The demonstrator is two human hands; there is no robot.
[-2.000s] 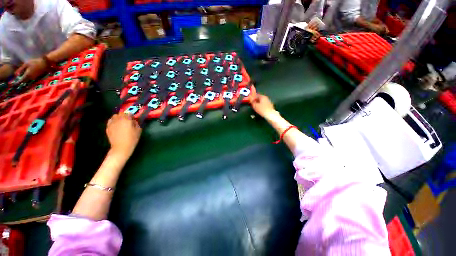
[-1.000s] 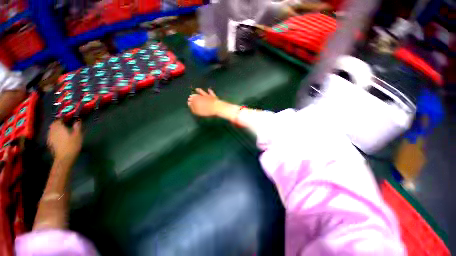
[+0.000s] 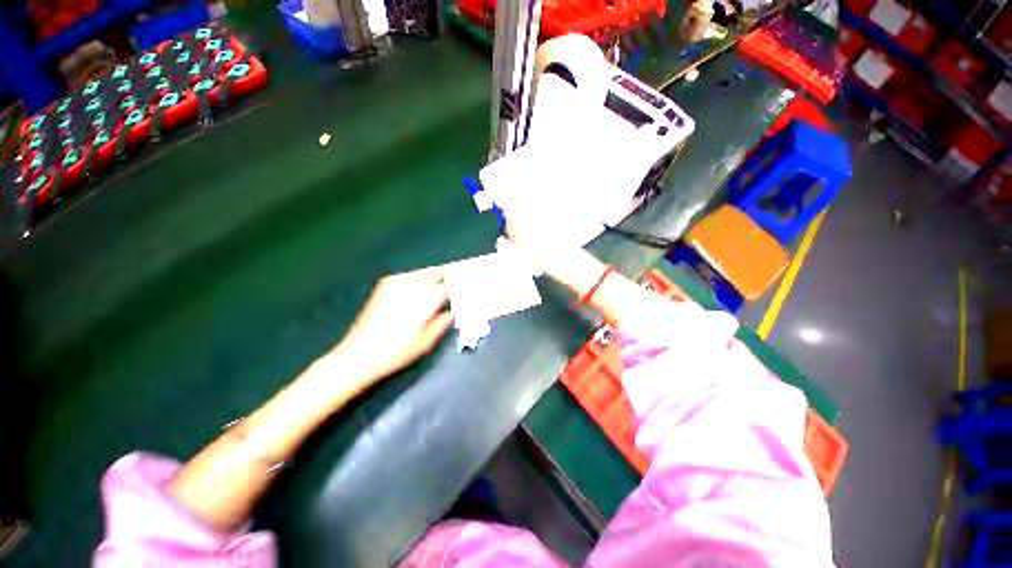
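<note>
My left hand (image 3: pixel 402 321) holds the left edge of a white sheet piece (image 3: pixel 492 287) over the green bench. A small ragged white bit hangs below it. My right hand (image 3: pixel 540 251) is at the top right of this piece, against the larger white sheets (image 3: pixel 572 166); its fingers are washed out by glare, so its grip cannot be made out. A red-orange tray (image 3: pixel 167 114) with rows of watches with pale-blue square films stands at the far upper left, away from both hands.
A metal post (image 3: pixel 515 78) rises beside the sheets, with a white roll (image 3: pixel 572 58) behind it. A blue thing (image 3: pixel 475 186) lies at their left edge. A red tray (image 3: pixel 609 393) is under my right forearm. Blue stools (image 3: pixel 795 178) stand on the floor at right.
The view has swung right, so the watch tray sits farther left. Both hands have left the tray side and come together at the white sheets. My left hand has taken hold of a piece.
</note>
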